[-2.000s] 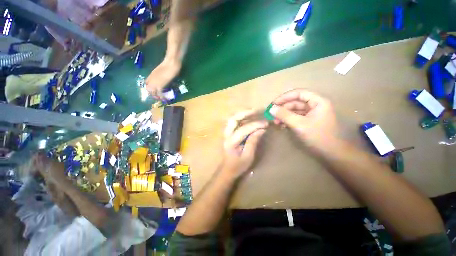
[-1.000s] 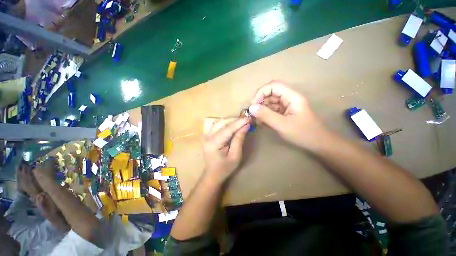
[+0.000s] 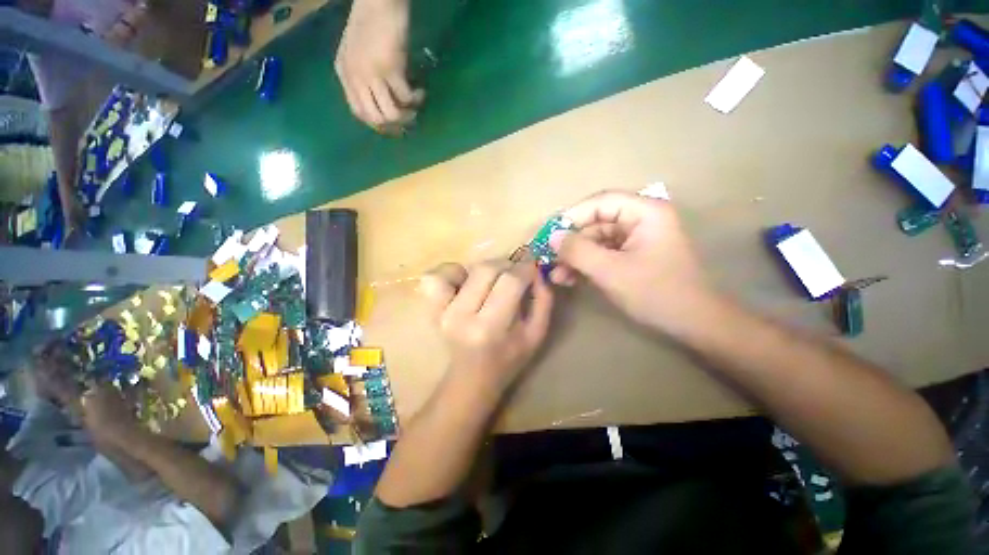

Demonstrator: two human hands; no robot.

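Observation:
A small green circuit board [image 3: 550,239] is pinched in the fingertips of my right hand [image 3: 629,252], over the middle of the tan bench top. My left hand [image 3: 490,314] is just left of it, its fingers closed around a blue piece that is mostly hidden; a little blue shows between the hands. Thin dark strands run between the fingertips. A battery with a white face [image 3: 808,261] lies to the right, its wires leading to another green board [image 3: 850,311]. A flat white pad [image 3: 735,85] lies near the belt edge.
Blue and white batteries [image 3: 922,175] cluster at the far right. A dark bar [image 3: 332,266] stands left, beside a heap of amber pieces [image 3: 273,392] and green boards. Another person's hand [image 3: 376,81] is over the green belt [image 3: 477,87]. A person in white sits at lower left.
The green board now shows more fully at my right fingertips. My hands stay close together. Another person's hand is back over the belt, and the amber piece seen there is no longer visible.

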